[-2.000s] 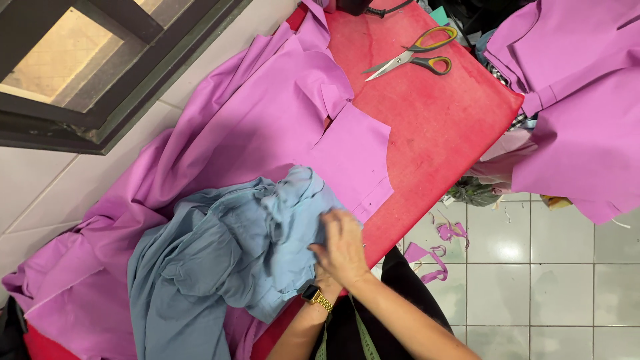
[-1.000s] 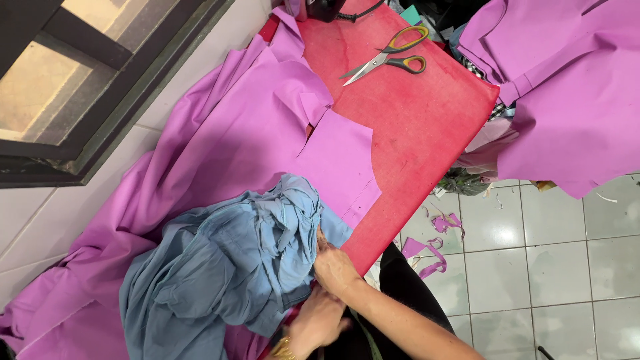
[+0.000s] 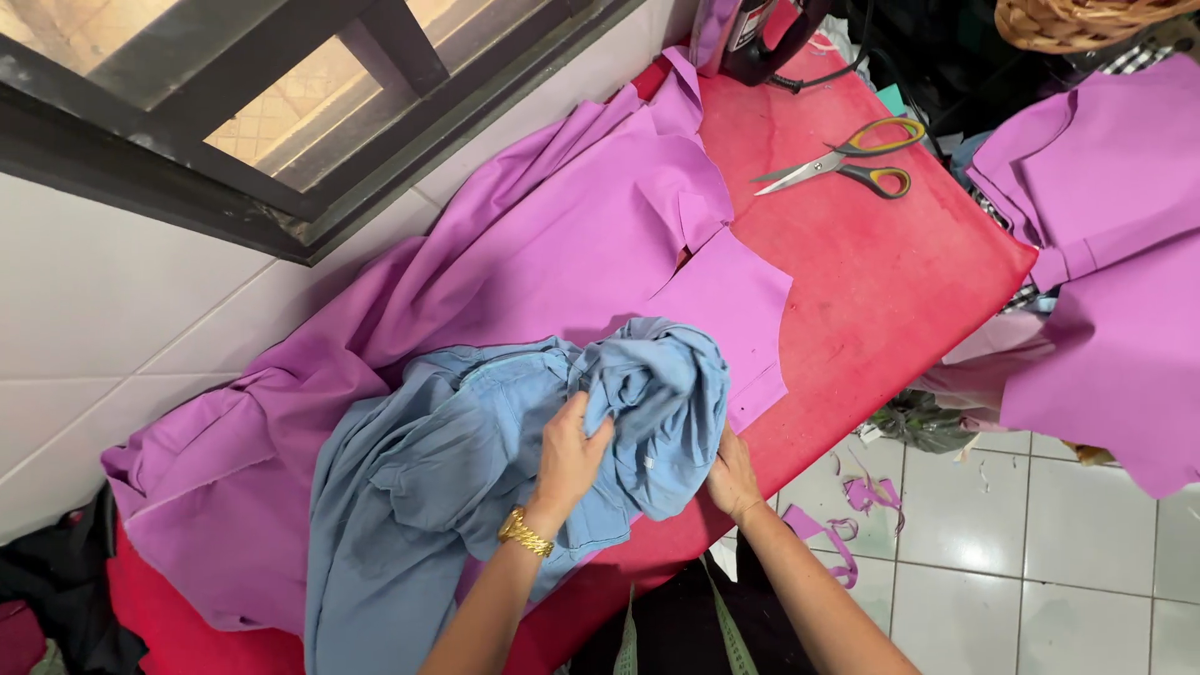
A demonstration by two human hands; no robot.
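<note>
A bunched light blue garment (image 3: 506, 422) lies over purple fabric (image 3: 562, 234) on the red-covered table (image 3: 872, 291). My left hand (image 3: 567, 455), with a gold watch on its wrist, grips a fold near the garment's middle. At the garment's right edge, my right hand (image 3: 733, 478) has its fingers partly hidden behind the cloth and seems to hold that edge. Scissors (image 3: 834, 164) with grey and yellow handles lie with their blades slightly apart, beyond the purple fabric. A measuring tape (image 3: 727, 628) hangs in front of my dark clothing.
An iron (image 3: 773, 42) with a cord stands at the table's far end. A dark window frame (image 3: 309, 206) juts in at the upper left. More purple fabric (image 3: 1116, 328) hangs at the right, below a wicker basket (image 3: 1087, 19). Purple scraps (image 3: 830, 534) lie on the tiled floor.
My hands have moved apart, the left onto the garment's middle and the right at its edge. The garment's right part is now bunched into a rounded heap. The view has shifted.
</note>
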